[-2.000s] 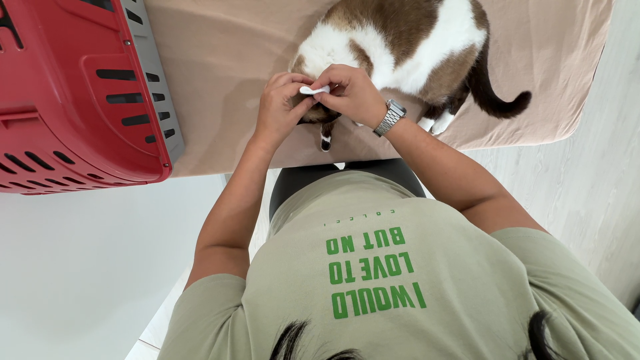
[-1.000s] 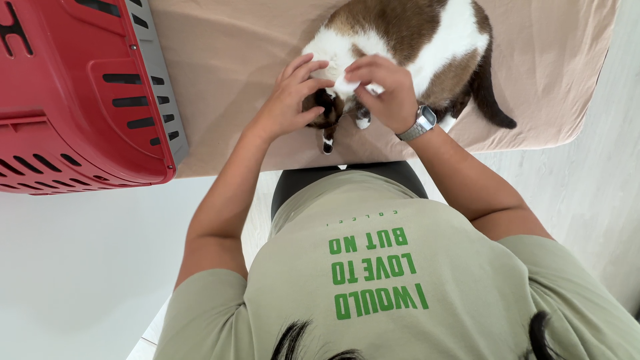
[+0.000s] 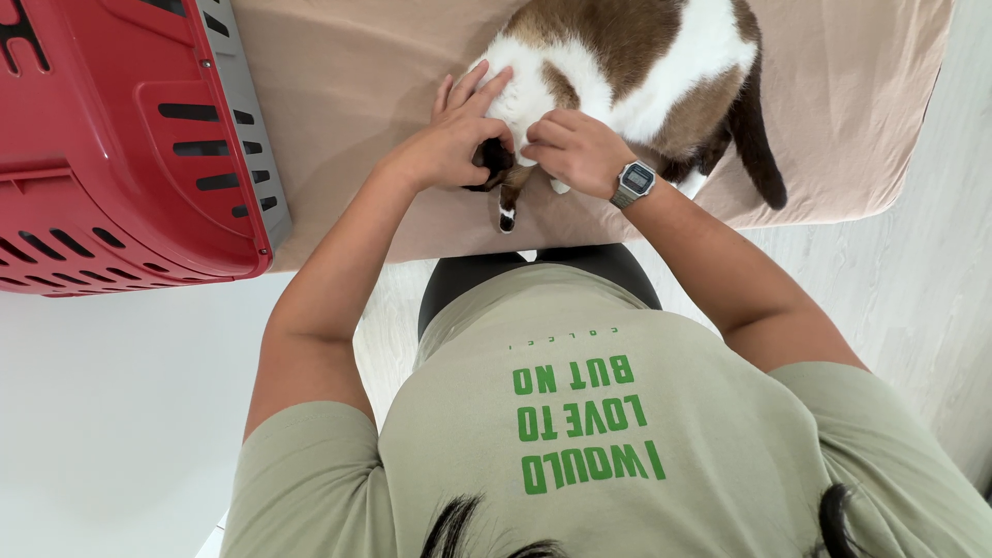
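Observation:
A brown and white cat [image 3: 597, 62] lies on a beige cloth-covered surface, its dark head low and partly hidden under my left hand [image 3: 465, 132]. That hand rests over the head and neck, with thumb and index finger around the dark head [image 3: 494, 159] and the other fingers spread on white fur. My right hand [image 3: 573, 151], below a silver digital watch [image 3: 635, 181], is beside the neck with its fingertips drawn together at the white fur. Whether something small and white is between them cannot be told. One dark foreleg with a white band [image 3: 508, 209] points toward me.
A red and grey plastic pet carrier [image 3: 155, 139] stands at the left on the beige cloth [image 3: 349, 93]. The cloth's near edge runs close to my waist. The cat's dark tail [image 3: 756, 147] hangs toward the right side. Pale wood-look floor [image 3: 837, 271] shows beyond the edge.
Two seconds ago both hands held a small white item over the cat's head. They have since parted; my left hand has settled on the head and my right hand has lowered to the neck.

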